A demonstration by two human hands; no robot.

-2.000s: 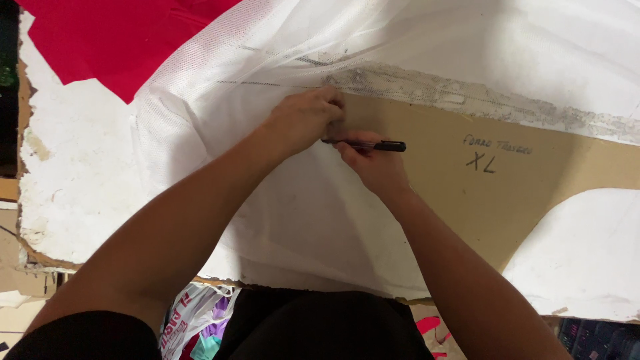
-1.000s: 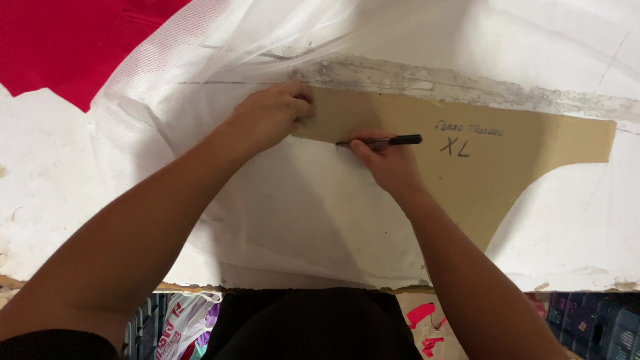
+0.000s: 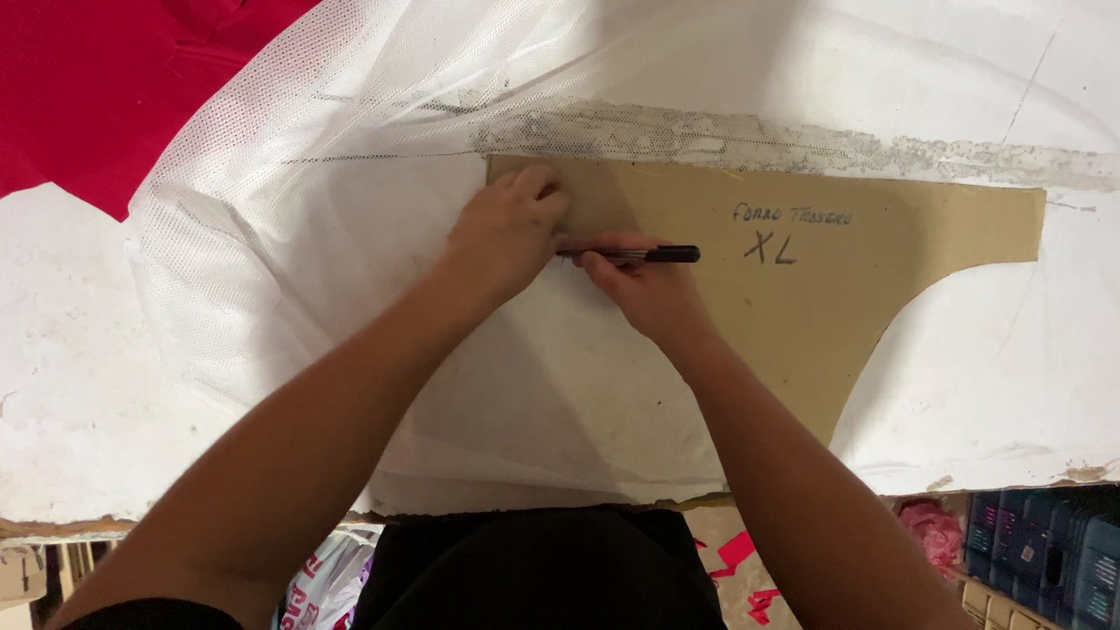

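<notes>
A tan cardboard sewing pattern [image 3: 814,297] with handwriting on it lies on white mesh fabric [image 3: 254,131] spread over a white tabletop. My left hand [image 3: 512,227] presses on the pattern's left end, fingers bent. Close at its right, my right hand [image 3: 643,280] grips a black-capped pen [image 3: 669,254], its tip at the pattern's lower edge beside my left fingers. The exact pen tip is partly hidden by the hands. My right forearm covers part of the pattern's lower edge.
Red fabric [image 3: 105,87] lies at the upper left. The worn table edge [image 3: 612,506] runs in front of my body. Below it are a plastic bag [image 3: 328,582], red scraps [image 3: 737,549], a pink bundle [image 3: 932,532] and dark blue crates [image 3: 1032,551].
My right hand with the pen has moved left along the pattern's lower edge, closer to my left hand, since one second ago. The view has shifted, showing the pattern's right end.
</notes>
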